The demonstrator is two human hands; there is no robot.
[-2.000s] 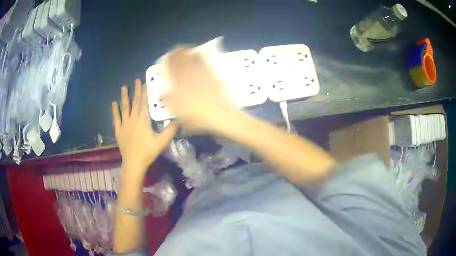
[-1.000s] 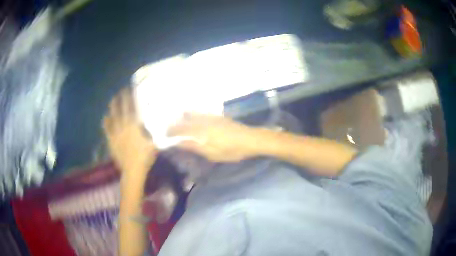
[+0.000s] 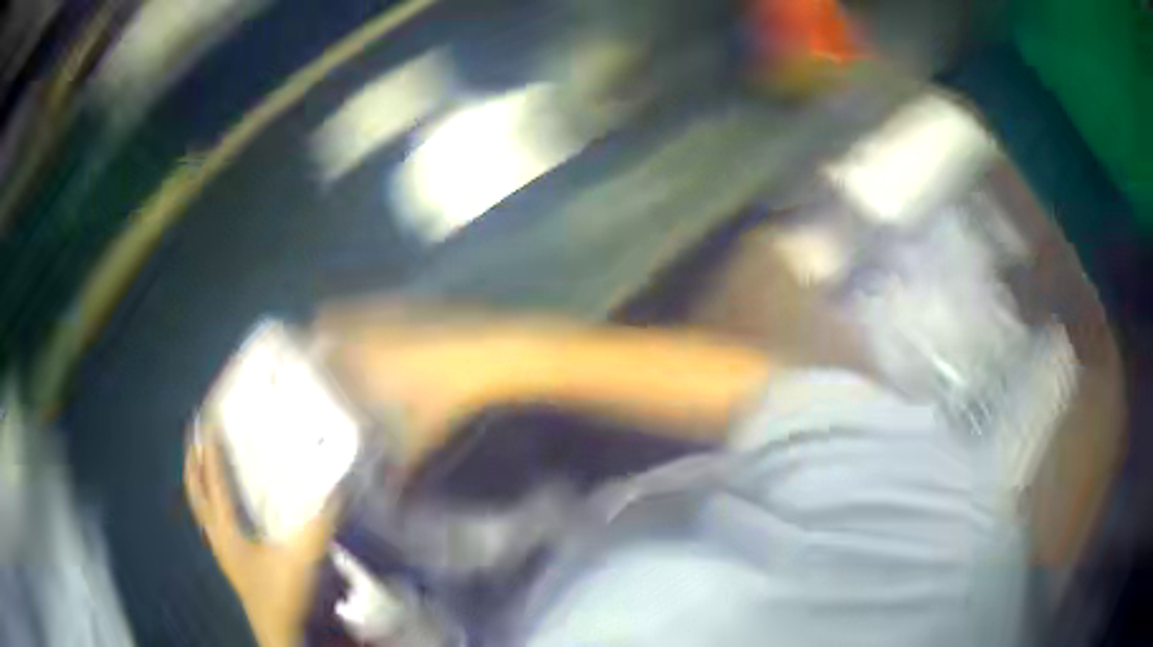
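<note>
The picture is strongly blurred. A white power strip [image 3: 285, 436] is tilted at the lower left, above the bench's near side. My left hand [image 3: 240, 525] grips its left and lower edges. My right hand [image 3: 367, 360] is at the strip's right side, blurred; its fingers and whether it grips the strip cannot be made out. More white strip blocks [image 3: 481, 164] lie on the dark bench [image 3: 152, 297], with a fainter white patch [image 3: 382, 111] behind them. Bagged cords [image 3: 487, 531] hang below, near my body.
The brown carton [image 3: 1075, 480] at the right holds white strips [image 3: 917, 158] and bagged cords [image 3: 942, 322]. Orange tape [image 3: 807, 38] is at the top edge. A green bin [image 3: 1100, 95] is at the upper right. A pale blurred mass [image 3: 51, 544] is at the lower left.
The view has swung, shifting the carton and tape leftward. A strip is now held apart from the others at the left. The red tote has left view.
</note>
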